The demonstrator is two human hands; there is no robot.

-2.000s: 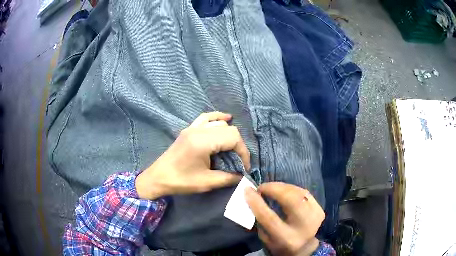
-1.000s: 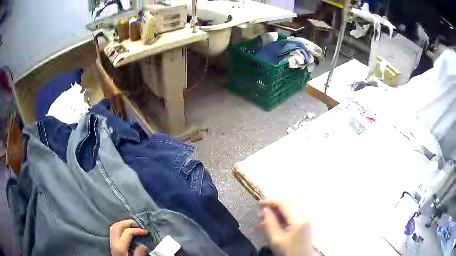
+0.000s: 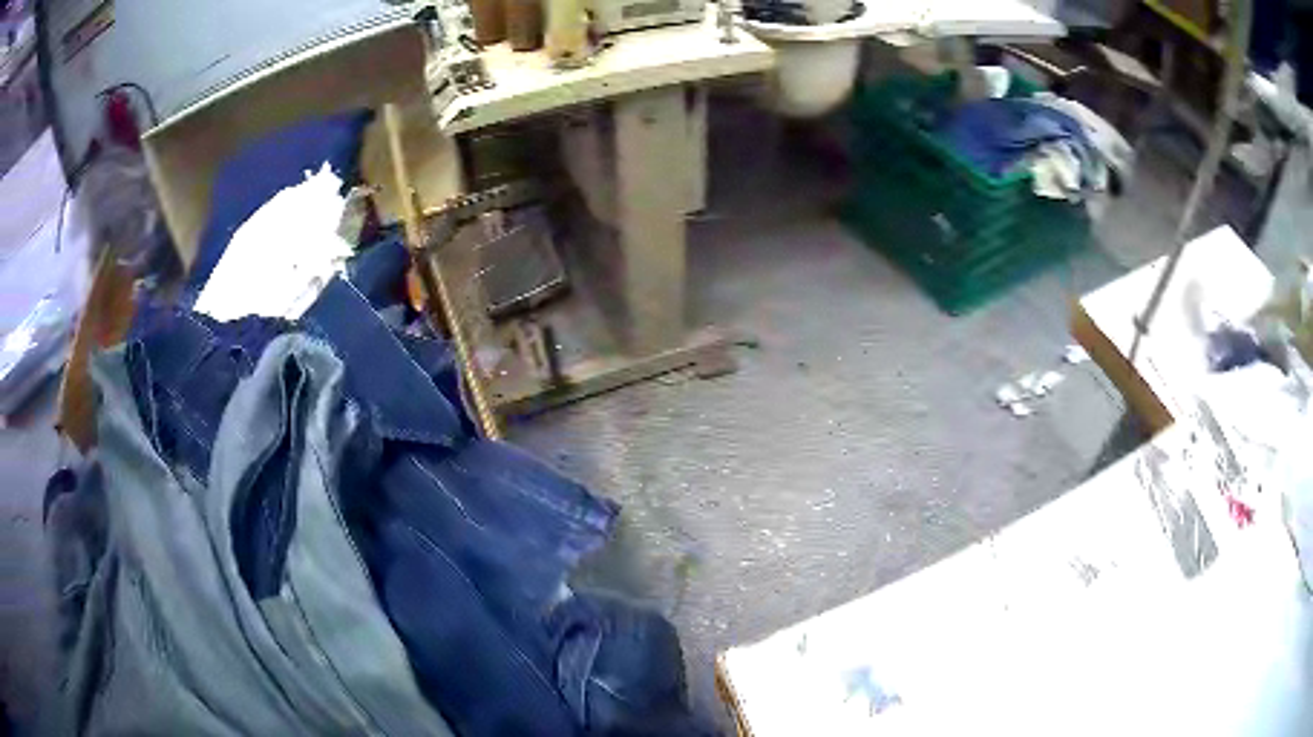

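Note:
The denim garment lies at the lower left, its limp grey-blue inside turned outward, with a dark opening near its top. Navy denim lies beside and under it, spreading right towards the floor. The lower part of the garment is cut off by the picture's bottom edge. Neither my left hand nor my right hand is in the picture. No white label shows on the visible cloth.
A white table fills the lower right. A green plastic crate with denim stands on the grey floor. Another machine table stands at the back. A white cloth bundle lies behind the garments. Scraps lie on the floor.
Both hands and the white label have left the picture. The view has shifted, so the garments lie lower left and more floor shows.

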